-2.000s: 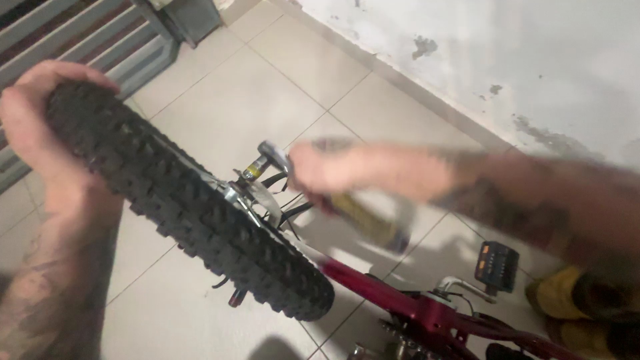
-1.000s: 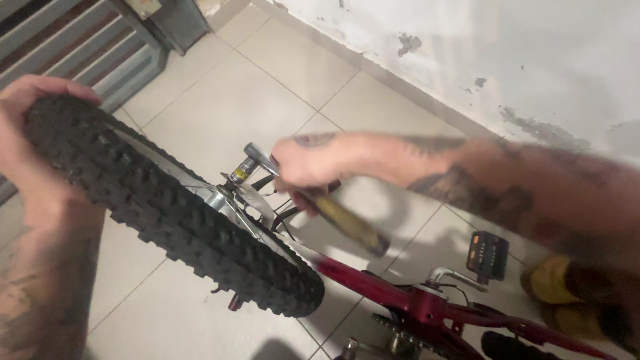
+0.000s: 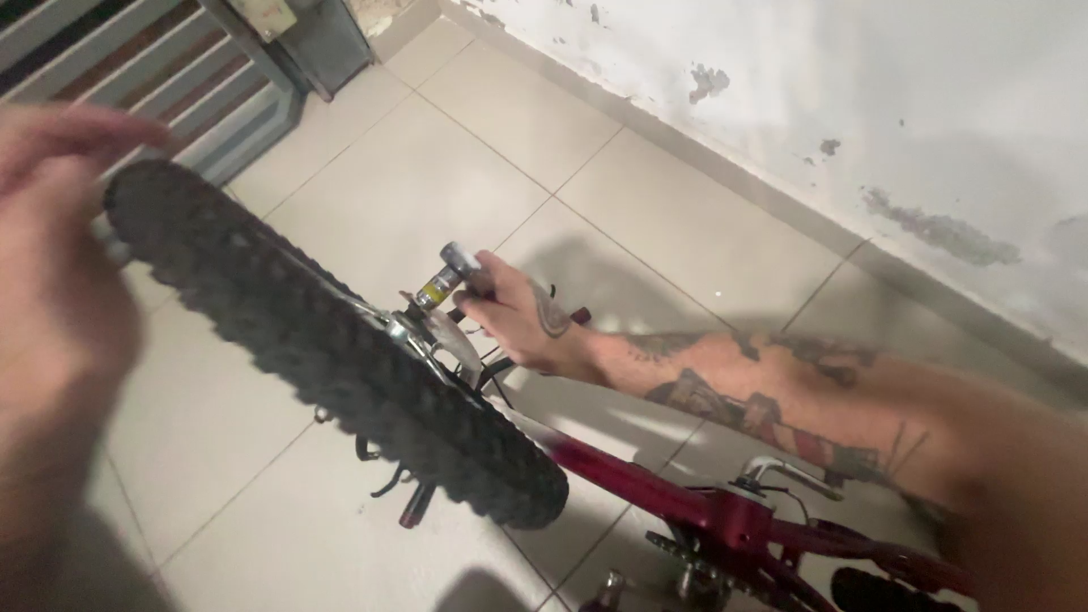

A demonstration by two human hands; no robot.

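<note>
A knobby bicycle tire [image 3: 340, 357] runs diagonally across the view, on the front wheel of a bicycle with a dark red frame [image 3: 646, 476]. Blurred, my left hand [image 3: 68, 238] is at the upper left end of the tire; whether it touches the tread cannot be told. My right hand [image 3: 514, 310] is closed around a ratchet wrench [image 3: 459, 257], whose head shows above the fingers while the handle is hidden. A socket [image 3: 435, 289] with a yellow band reaches from the wrench head to the wheel's axle end, beside the hub [image 3: 399, 327].
A grey slatted metal gate [image 3: 255, 110] stands at the upper left. The white wall [image 3: 807, 93] with peeling paint runs along the right, above the tiled floor [image 3: 476, 170]. Near the bottom are the chainring [image 3: 688, 552], a crank arm [image 3: 795, 476] and a handlebar grip [image 3: 416, 503].
My right hand has swung up toward the wrench head, and the wrench handle, visible a second ago pointing down right, is now hidden. The left hand's fingers have shifted on or off the tire.
</note>
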